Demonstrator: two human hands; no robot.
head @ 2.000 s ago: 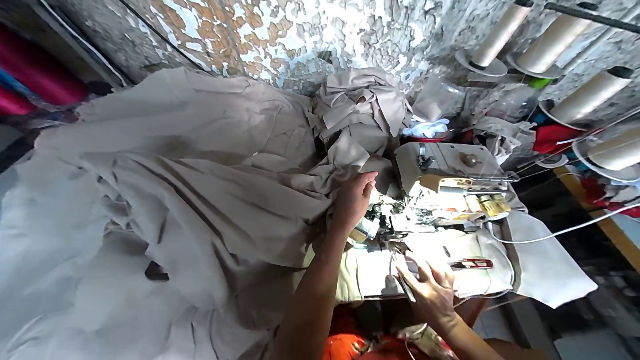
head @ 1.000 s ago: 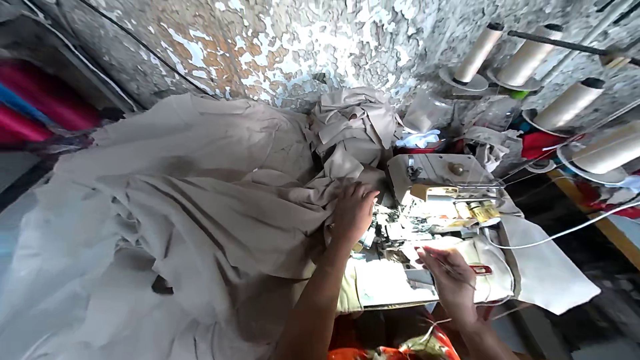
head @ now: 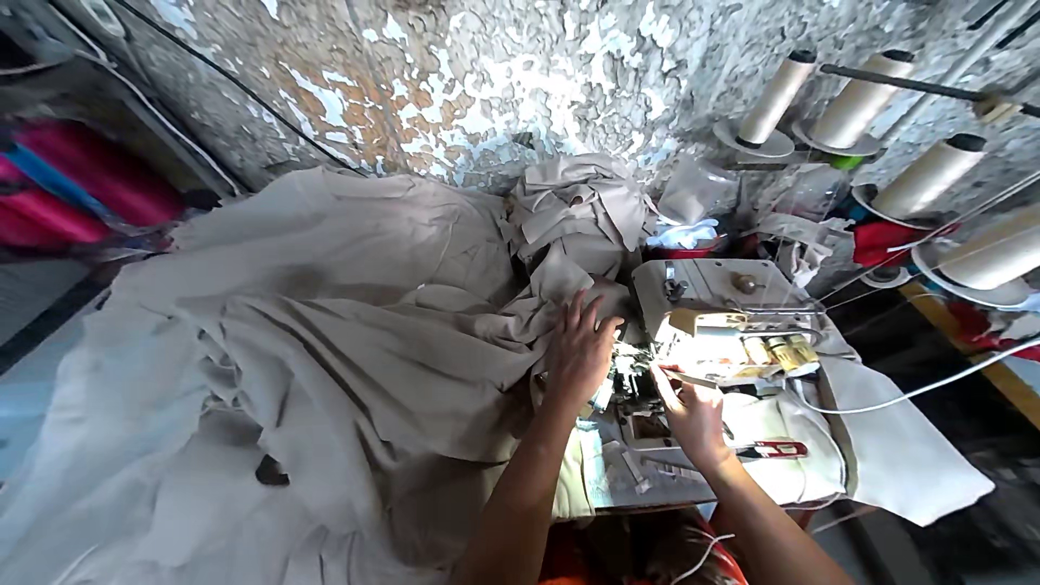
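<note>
An overlock-type sewing machine (head: 715, 284) stands right of centre, its needle area brightly lit. My left hand (head: 583, 345) lies with fingers spread at the edge of the heaped grey-beige fabric (head: 366, 325), just left of the needle area. My right hand (head: 691, 410) is at the front of the machine, fingertips close to the needle area, around a slim object that looks like tweezers; glare blurs its shape. A red-handled tool (head: 776, 449) rests on pale cloth to the right of that hand.
Several cream thread cones (head: 926, 175) stand on a rack at the right, with threads running down. A white cable (head: 910, 398) crosses the right side. A peeling wall (head: 520, 89) rises behind. Folded fabric pieces (head: 581, 203) are heaped behind the machine. Magenta rolls (head: 97, 179) sit far left.
My right hand has moved from the machine's front cloth area up to the needle area. My left hand stays by the fabric edge, its fingers now more spread.
</note>
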